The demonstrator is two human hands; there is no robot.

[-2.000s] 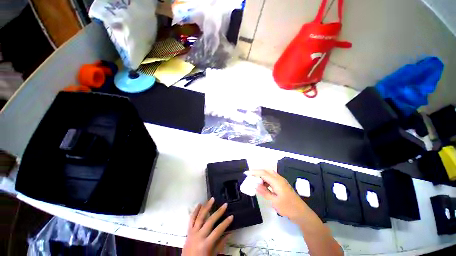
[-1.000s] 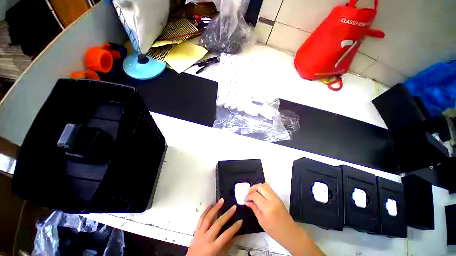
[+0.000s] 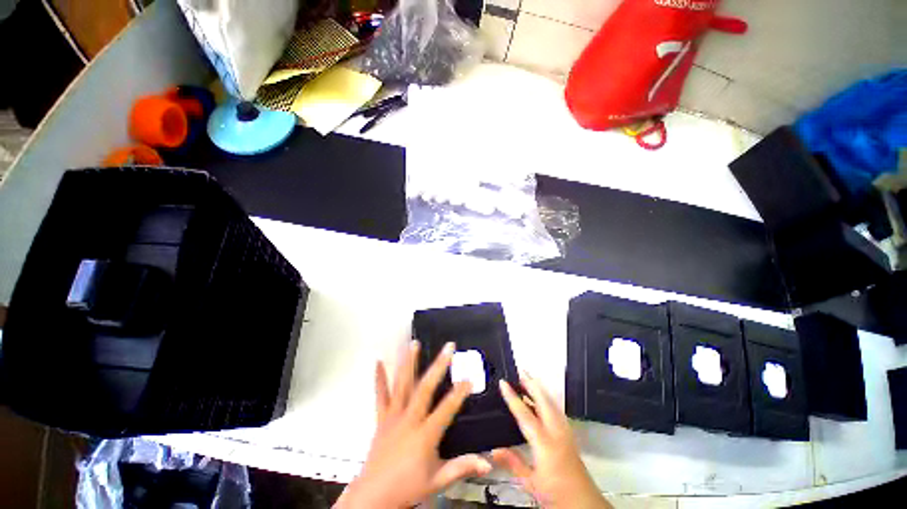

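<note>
A black insert tray lies on the white bench in front of me. A white item sits in its centre cavity. My left hand lies with spread fingers over the tray's left and lower part, its fingertips by the white item. My right hand is at the tray's lower right edge, fingers apart, and holds no item. The hands cover part of the tray's lower half.
Stacked inserts stand at the left. Filled black trays are lined up at the right, beside black boxes. A clear plastic bag with white items lies behind. A red tote bag is at the wall.
The white item went from my right hand into the tray's cavity. My right hand has let go and moved down to the tray's edge. My left hand has spread further over the tray.
</note>
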